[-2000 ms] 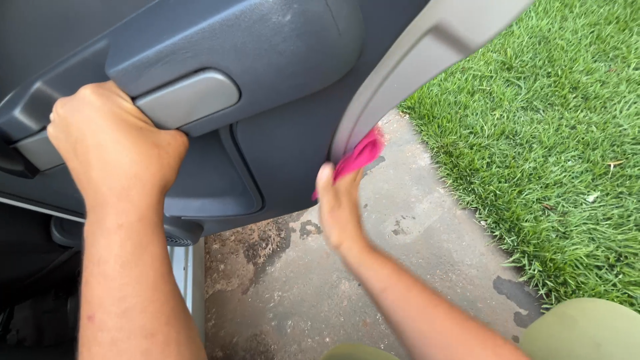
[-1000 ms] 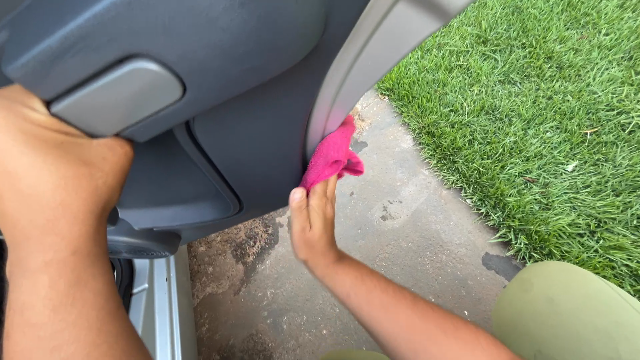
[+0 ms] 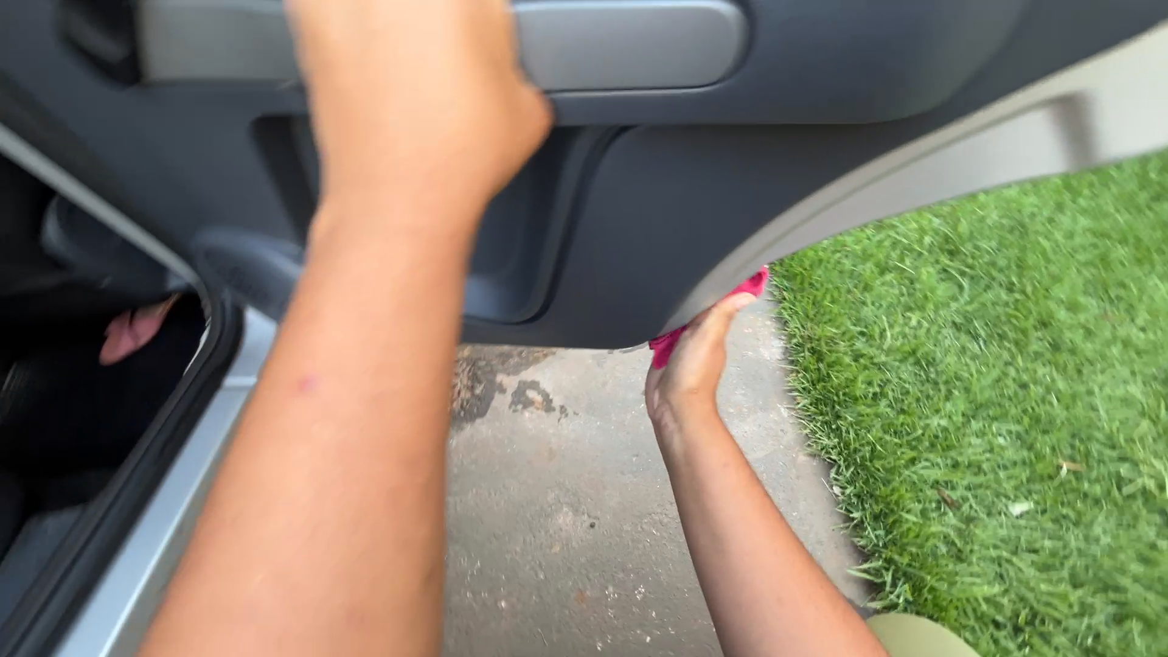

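An open car door with a dark grey inner panel (image 3: 693, 201) fills the upper part of the view. My left hand (image 3: 411, 91) is closed around the light grey door pull (image 3: 630, 44); its fingertips are out of sight behind the handle. Lower down and to the right, my right hand (image 3: 693, 356) holds a pink cloth (image 3: 671, 345) against the pale painted edge (image 3: 776, 233) of the door, near its bottom corner. Most of the cloth is hidden between the palm and the door.
A silver door sill (image 3: 192, 511) with a black rubber seal runs along the left, beside the dark car interior. Below the door lies stained concrete (image 3: 566, 529), bordered by green grass (image 3: 985, 411) on the right. A pinkish object (image 3: 132, 333) shows inside the car.
The view has shifted, and the door now sits at a different angle. My left hand stays on the door pull. The pink cloth, more exposed a second ago, is now mostly covered by my right hand and the door edge.
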